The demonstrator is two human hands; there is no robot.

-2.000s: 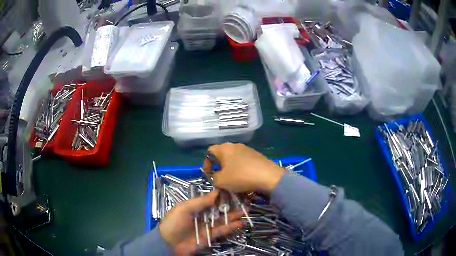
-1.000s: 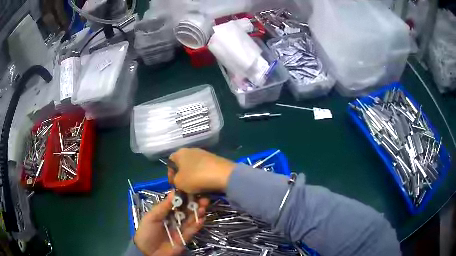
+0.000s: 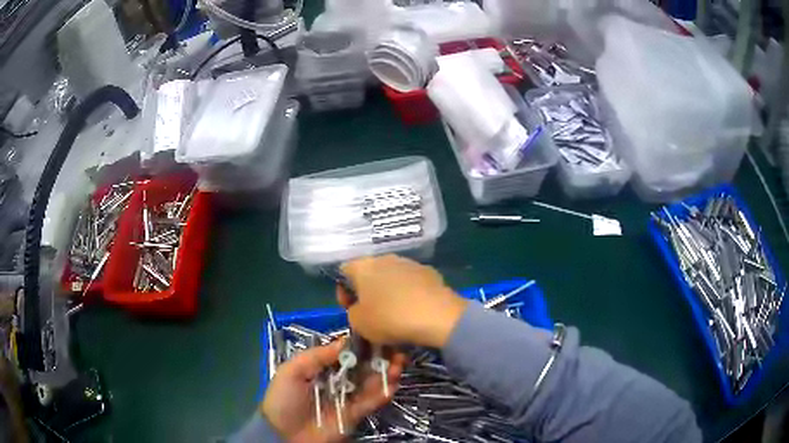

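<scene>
My left hand (image 3: 298,394) is palm up over the near blue bin (image 3: 541,313) and holds several silver shafts (image 3: 348,359), their round ends up and thin rods pointing towards me. My right hand (image 3: 402,298) is above it, closed around a slim dark hand tool (image 3: 344,284) whose lower end is hidden among the shafts and fingers. The bin under the hands holds a jumble of loose shafts (image 3: 450,394).
A clear box (image 3: 290,247) with rows of shafts is behind the hands. Red bins (image 3: 186,290) stand left, beside a black curved hose (image 3: 43,182). A lone shaft (image 3: 504,218) and white tag (image 3: 606,225) lie right. Another blue bin (image 3: 735,394) is far right.
The view has swung, so the whole bench shifts in the picture. Both hands stay together over the near blue bin, with the left still holding shafts and the right still holding the tool.
</scene>
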